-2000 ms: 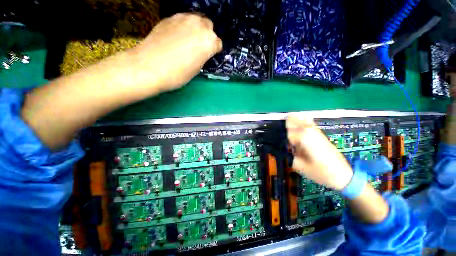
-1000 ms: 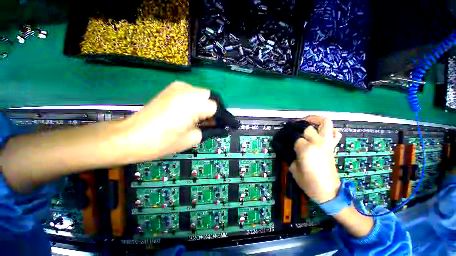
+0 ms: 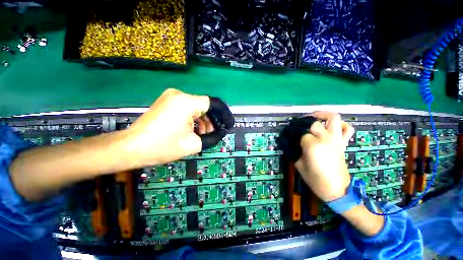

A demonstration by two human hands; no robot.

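My left hand (image 3: 175,124) is over the top row of green circuit boards (image 3: 217,190) in a black pallet (image 3: 190,203). Its thumb and finger, in black finger cots, curl together; whether a part is between them cannot be told. My right hand (image 3: 322,147), with a light-blue wrist strap (image 3: 346,201), is above the pallet's right end and the orange-brown clamp bars (image 3: 296,198). Its fingers are bent, with black cots on some; whether it holds a part cannot be told.
Behind on the green mat (image 3: 122,89) stand bins of yellow components (image 3: 137,43), black-silver components (image 3: 249,43) and blue components (image 3: 337,51). Loose metallic parts (image 3: 25,44) lie at left. A coiled blue cord (image 3: 429,76) hangs at right. More pallets continue both ways.
My left hand has come from the black-silver bin to the boards. My right hand has stayed near the pallet joint. Since one second ago both hands have moved only slightly.
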